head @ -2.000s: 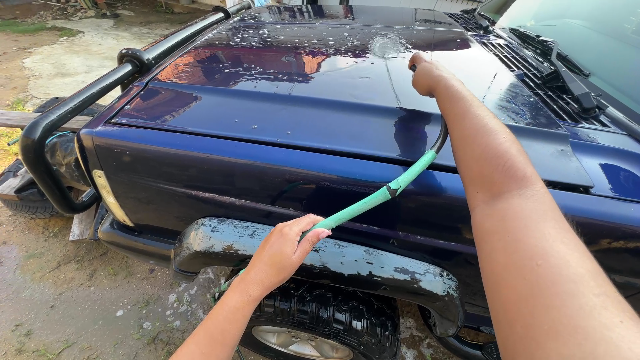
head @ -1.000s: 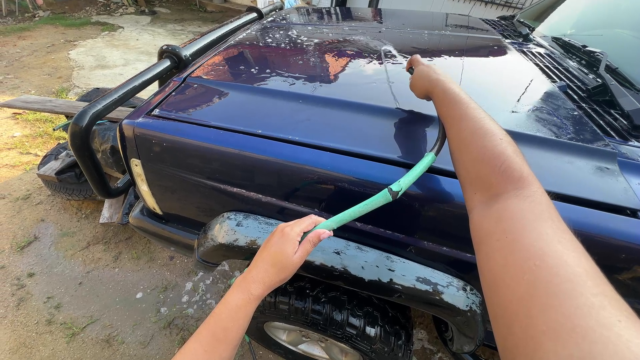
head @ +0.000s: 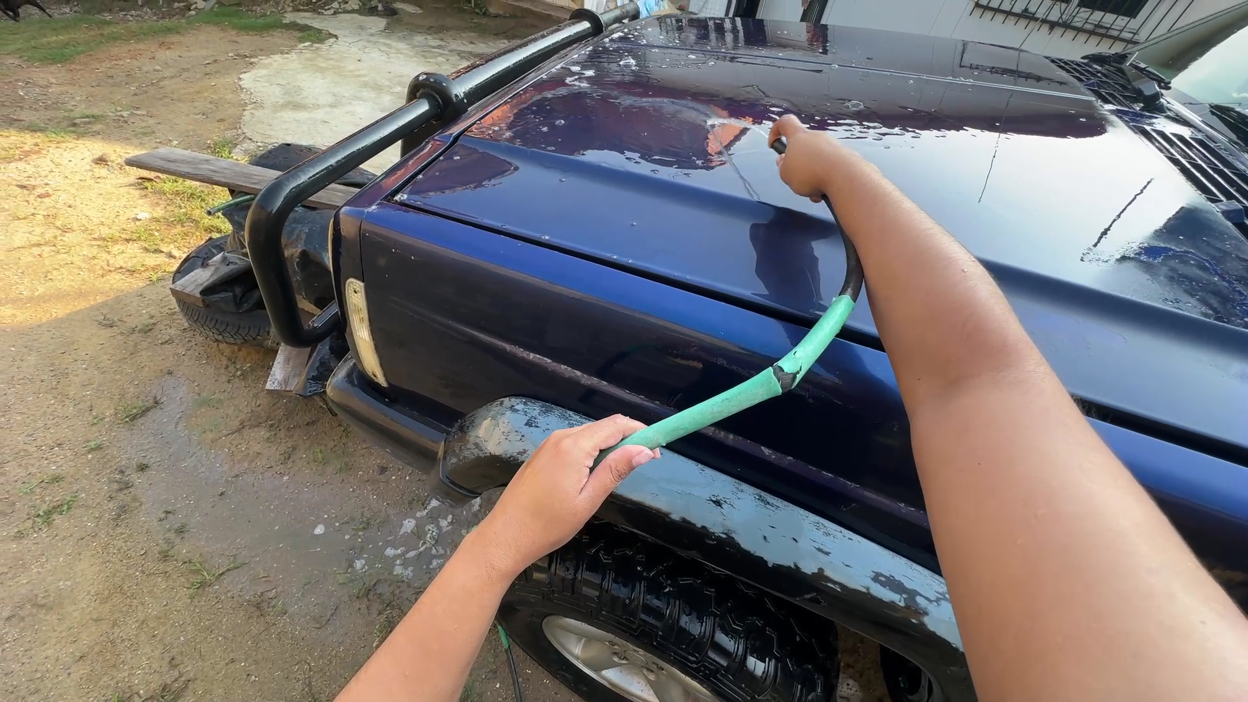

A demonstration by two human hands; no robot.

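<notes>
My right hand (head: 811, 161) grips the black end of a hose above the hood (head: 624, 210) of a dark blue vehicle, and a thin spray of water leaves it toward the left. The green section of the hose (head: 721, 402) bends down from there to my left hand (head: 570, 478), which is closed around it above the worn black fender flare (head: 741, 526). A torn spot with black showing interrupts the green part. Water and a few foam flecks lie on the shiny hood. Under the flare is the wet front tire (head: 673, 604).
A black tubular bumper guard (head: 341, 166) juts out at the vehicle's front. Beyond it lie a wooden plank (head: 229, 174), black plastic and a loose tire (head: 229, 322). Wet dirt ground (head: 224, 507) with foam is beside the wheel. The windshield edge is at the upper right.
The view has shifted, with the vehicle's front corner now farther right. The spray from the hose now points more to the left across the hood. Both hands keep their hold on the hose.
</notes>
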